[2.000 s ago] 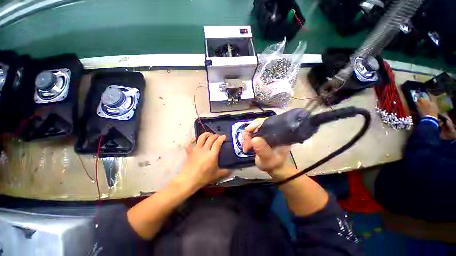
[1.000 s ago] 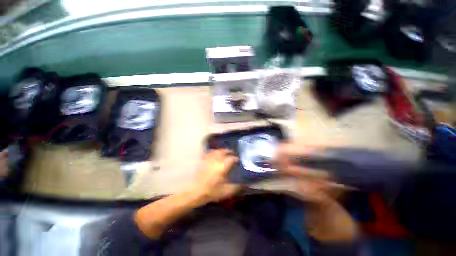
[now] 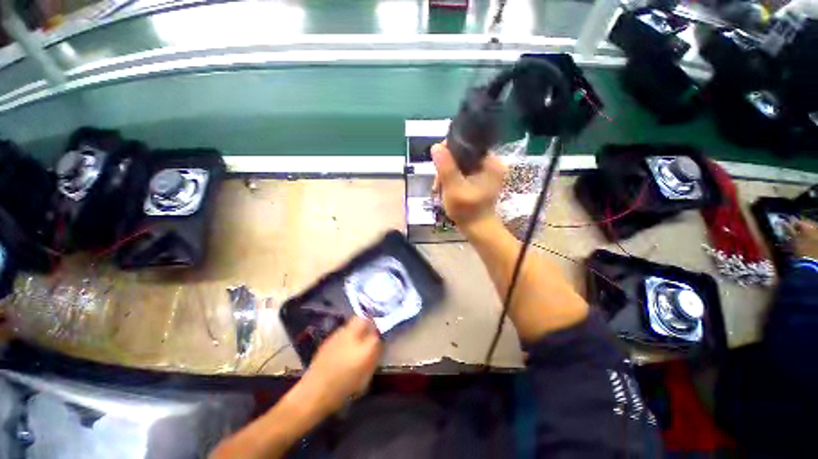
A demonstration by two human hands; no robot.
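Observation:
My right hand (image 3: 468, 186) grips the black electric screwdriver (image 3: 475, 130) upright over the front of the white screw feeder (image 3: 419, 190); the tool's tip is hidden behind the hand. My left hand (image 3: 348, 354) is at the lower edge of a black speaker front shell (image 3: 420, 260), which lies tilted on the bench. The shell holds a silvery speaker driver (image 3: 384, 294) with its round magnet up. The left fingers overlap the shell's edge and the driver's lower corner.
More shells with drivers lie at left (image 3: 177, 220), at right (image 3: 619, 188) and at lower right (image 3: 605, 269). A bag of screws (image 3: 525, 190) is right of the feeder. Red wires (image 3: 731, 229) lie further right. Another person's hand (image 3: 803, 238) is at the right edge. Black boxes sit on the green belt (image 3: 314, 112).
My right hand and the screwdriver have moved from the front shell up to the feeder. One shell with a driver now lies at lower right; a tilted one is under my left hand. The view has shifted.

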